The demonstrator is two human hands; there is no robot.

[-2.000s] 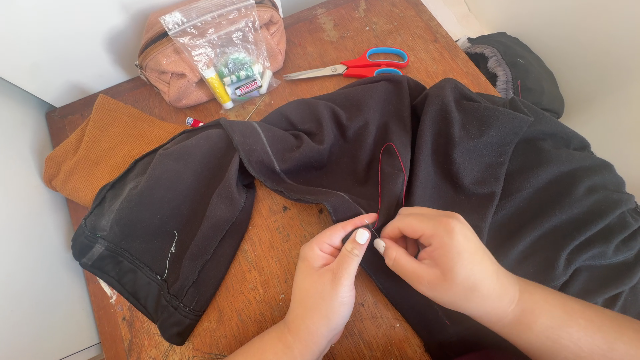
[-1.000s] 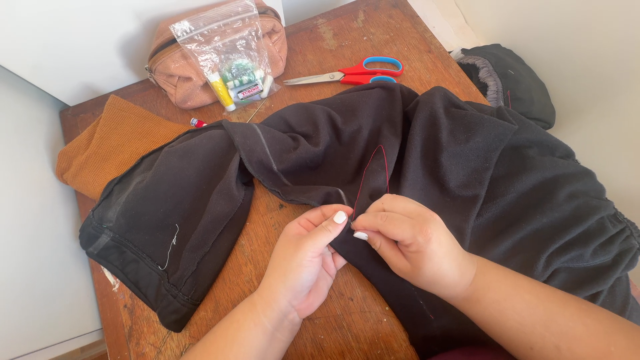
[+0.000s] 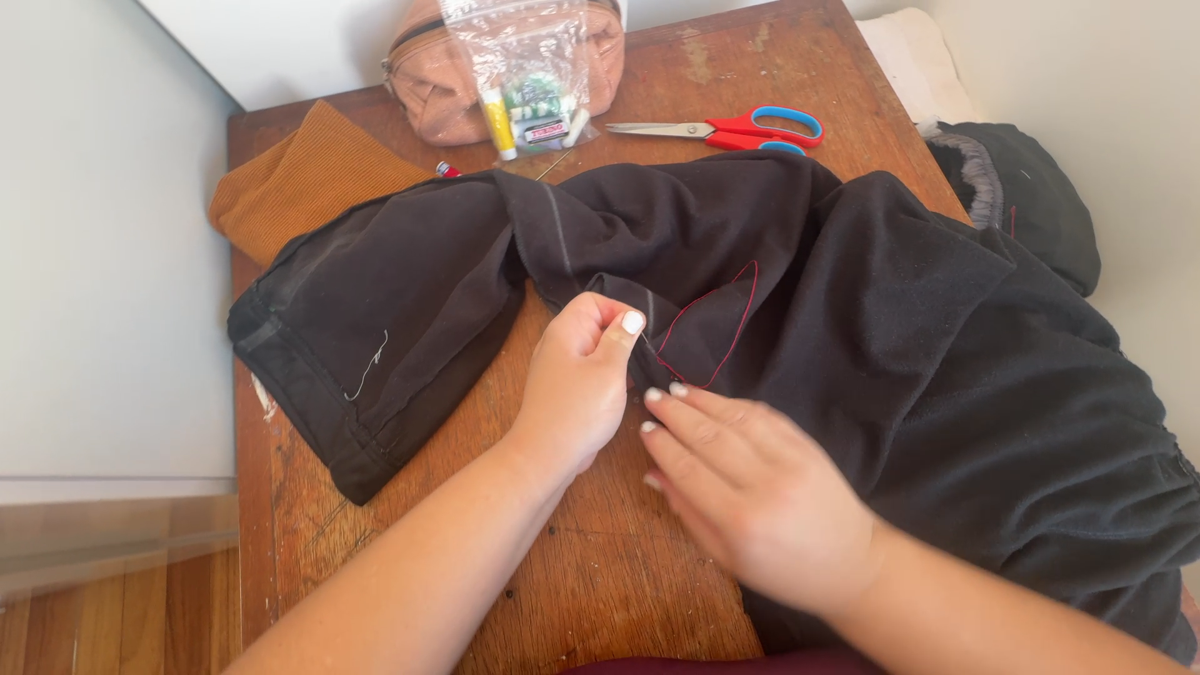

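Note:
A dark fabric garment (image 3: 656, 216) lies spread over the wooden table, with a loose white thread (image 3: 375, 359) on its left part. My left hand (image 3: 586, 375) pinches an edge of the dark fabric between thumb and fingers. A bit of thin line, perhaps a needle or thread, shows by the thumb tip. A red thread (image 3: 741, 328) loops over the cloth just right of that edge. Close to the lower end of the loop is my right hand (image 3: 741, 478), slightly blurred, its fingers extended at the fabric edge. Whether it holds anything cannot be seen.
Red-and-blue scissors (image 3: 727, 128) lie at the table's back. Left of them, a clear zip bag (image 3: 525, 56) of small sewing items rests against a pink pouch (image 3: 422, 89). Brown ribbed fabric (image 3: 314, 183) is at the back left. A dark fleece-lined item (image 3: 1031, 202) sits beyond the right edge.
My right hand has come away from my left fingertips, down and to the right, and its fingers have spread. The red thread loop now lies wider and lower. The view has shifted.

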